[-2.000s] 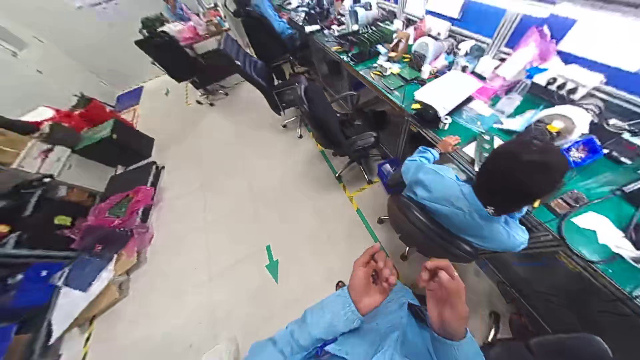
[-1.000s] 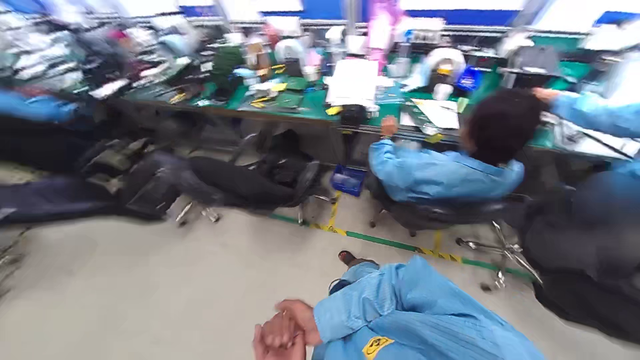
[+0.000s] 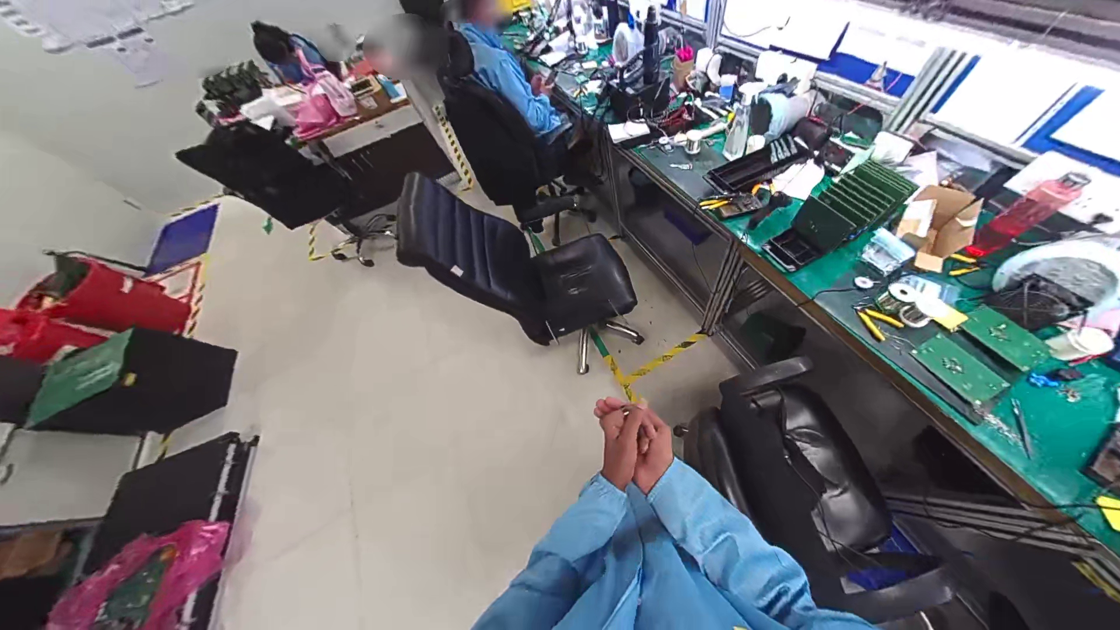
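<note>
My left hand (image 3: 620, 444) and my right hand (image 3: 654, 448) are clasped together in front of my body, fingers interlocked, with no object visible between them. Both wrists come out of light blue sleeves. Just right of the hands stands a black office chair (image 3: 822, 455) with armrests. Beyond them is a black padded chair (image 3: 490, 249), turned sideways on the pale floor. Farther right, on the green-topped workbench (image 3: 849, 306), lie green circuit boards (image 3: 961, 366), yellow-handled pliers (image 3: 871, 324) and solder spools (image 3: 901, 297).
A person (image 3: 516, 83) in blue sits at the bench's far end. Red bags (image 3: 118, 297), a black box (image 3: 175, 381) and a rack with a pink plastic bag (image 3: 188, 560) line the left side. Another desk (image 3: 367, 118) stands at the back. Yellow-black tape (image 3: 665, 359) marks the floor.
My hands were apart with fingers bent two seconds ago, then together one second ago; they are clasped now. The view has swung widely, and the seated person near the bench is out of view.
</note>
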